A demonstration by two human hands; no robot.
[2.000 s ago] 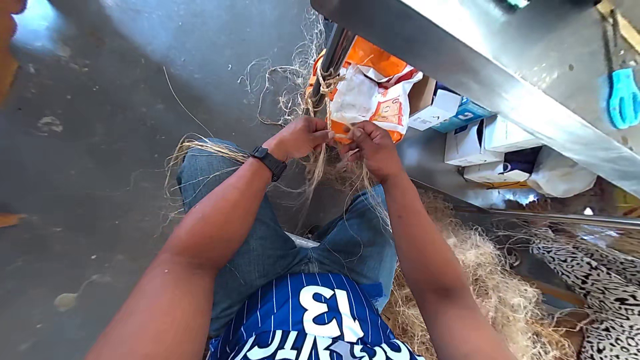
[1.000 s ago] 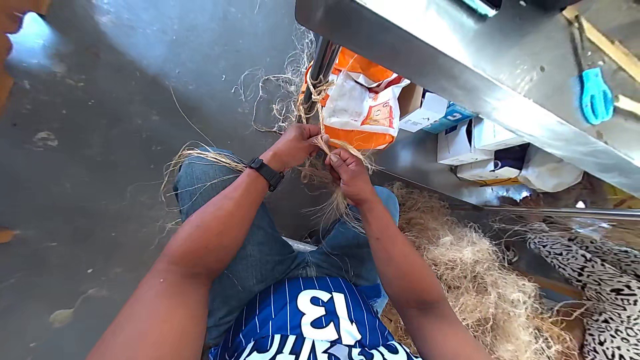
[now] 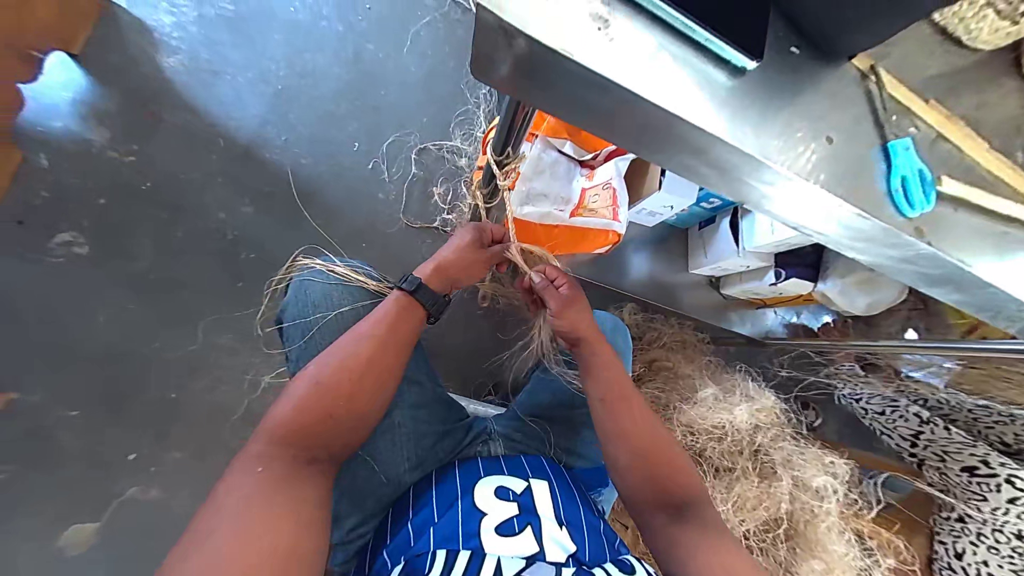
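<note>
A thin braided cord of pale plant fiber [image 3: 509,210] is tied around a dark metal table leg [image 3: 510,132] and runs down to my hands. My left hand [image 3: 474,254] pinches the cord's lower end. Close beside it, my right hand [image 3: 558,298] grips loose fiber strands [image 3: 538,346] that fan out below its fingers. Between the two hands some strands form a small loop. A separate bundle of long fibers [image 3: 340,274] lies across my left knee.
An orange and white bag [image 3: 568,188] stands behind the leg under a metal table [image 3: 688,104]. Boxes [image 3: 724,244] sit on the lower shelf. Blue-handled scissors [image 3: 910,178] lie on the tabletop. A large fiber heap [image 3: 760,448] is at my right, near a person's patterned clothing [image 3: 952,472].
My right hand has moved a little down and away from my left hand since the first frame, and the strands between them show more. Both hands remain at the cord's lower end.
</note>
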